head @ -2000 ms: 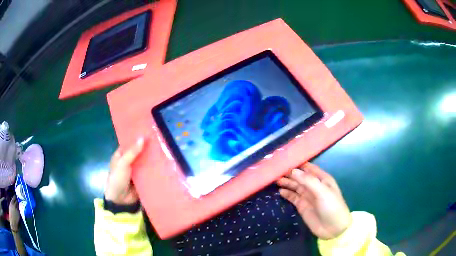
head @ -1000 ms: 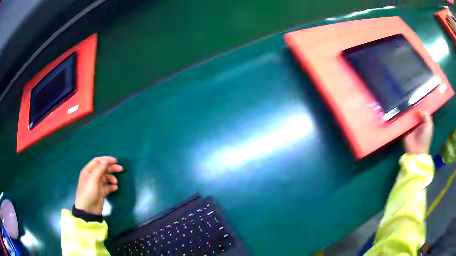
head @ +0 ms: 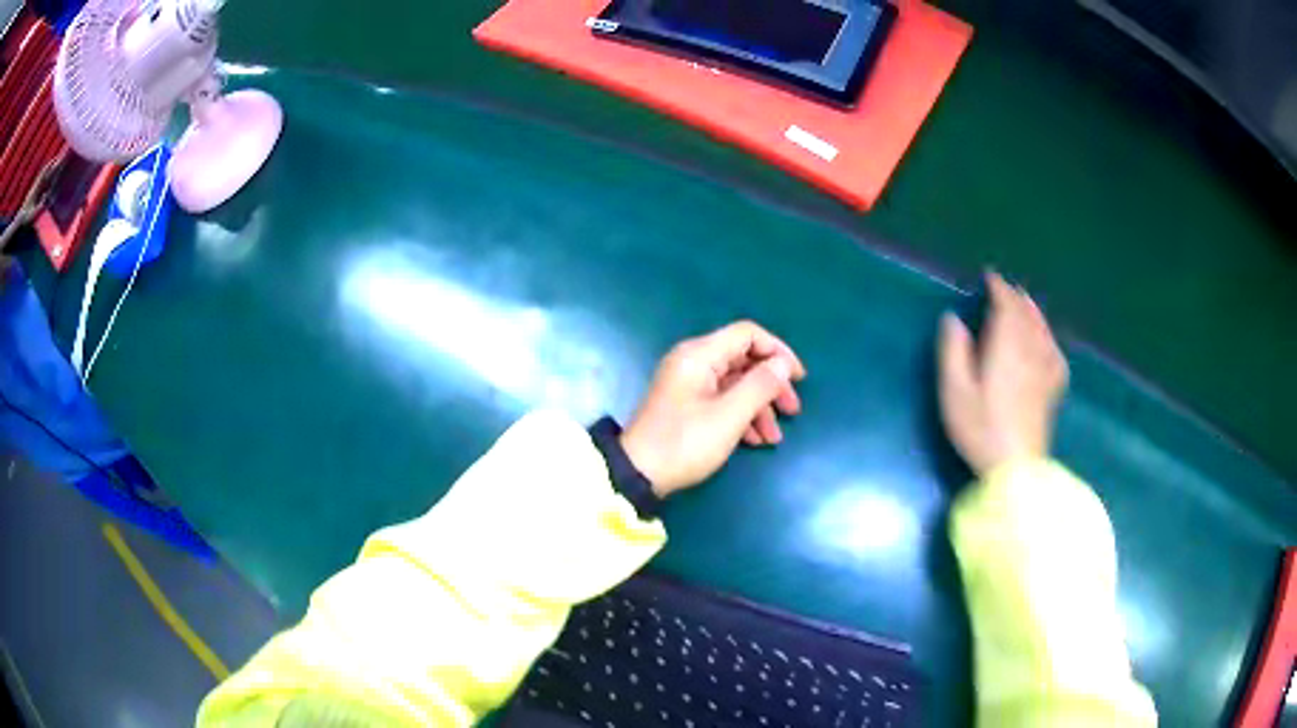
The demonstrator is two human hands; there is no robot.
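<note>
A black detachable keyboard (head: 726, 668) lies on the green table at the bottom centre, cut off by the lower edge. My left hand (head: 711, 405), with a black band at the wrist, is above the table beyond the keyboard. Its fingers are loosely curled and nothing shows in them. My right hand (head: 1003, 377) is right of it, slightly blurred, fingers apart and empty, near the seam of the darker green band. A red tray (head: 854, 157) lies on that band at the top, with a black-bordered tablet (head: 839, 64) on it, partly cut off.
A pink fan (head: 121, 71) stands at the upper left beside a blue object with white cords (head: 138, 213). Several red trays (head: 29, 107) are at the left edge. Another person's blue clothing (head: 43, 377) shows below them. A red tray edge (head: 1270, 654) shows at the lower right.
The view has turned left. My right hand has let go of the red tray with the tablet, now mostly out of view at the right. My left hand remains empty.
</note>
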